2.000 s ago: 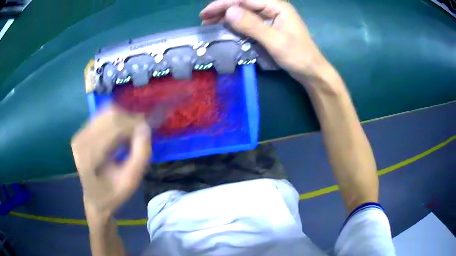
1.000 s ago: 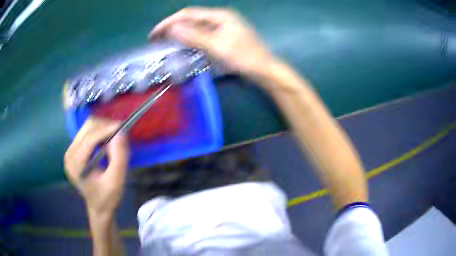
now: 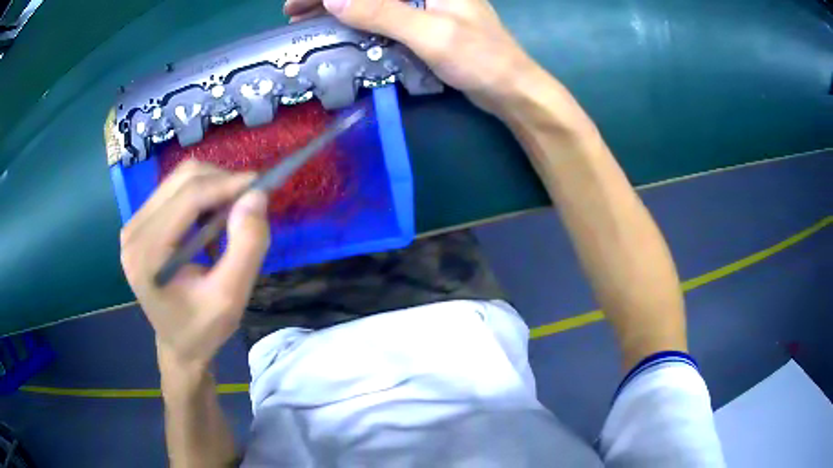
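My left hand (image 3: 196,251) holds dark, slim tweezers (image 3: 306,154) like a pen. Their tips point up and right over the blue scrap bin (image 3: 398,174), below the jig and apart from it. My right hand (image 3: 438,37) grips the right end of the silver-grey carrier jig (image 3: 260,91); some of its fingers are hidden behind the jig. The jig lies along the bin's far edge, dark lobes towards me. Tiny bright wire-wound components (image 3: 298,98) show at the gaps between lobes. Fine red wire offcuts (image 3: 311,183) lie in the bin.
A tan bin-edge rest (image 3: 113,137) shows at the jig's left end. The green bench surface (image 3: 585,82) lies around the bin, its near edge beside my lap. A blue stool (image 3: 26,361) stands at lower left. A yellow line crosses the grey floor.
One second ago the jig was blurred and showed a face with several shiny rows; now its lobed, engraved side shows. My right hand is slightly further right and higher in view. The tweezers remain in my left hand.
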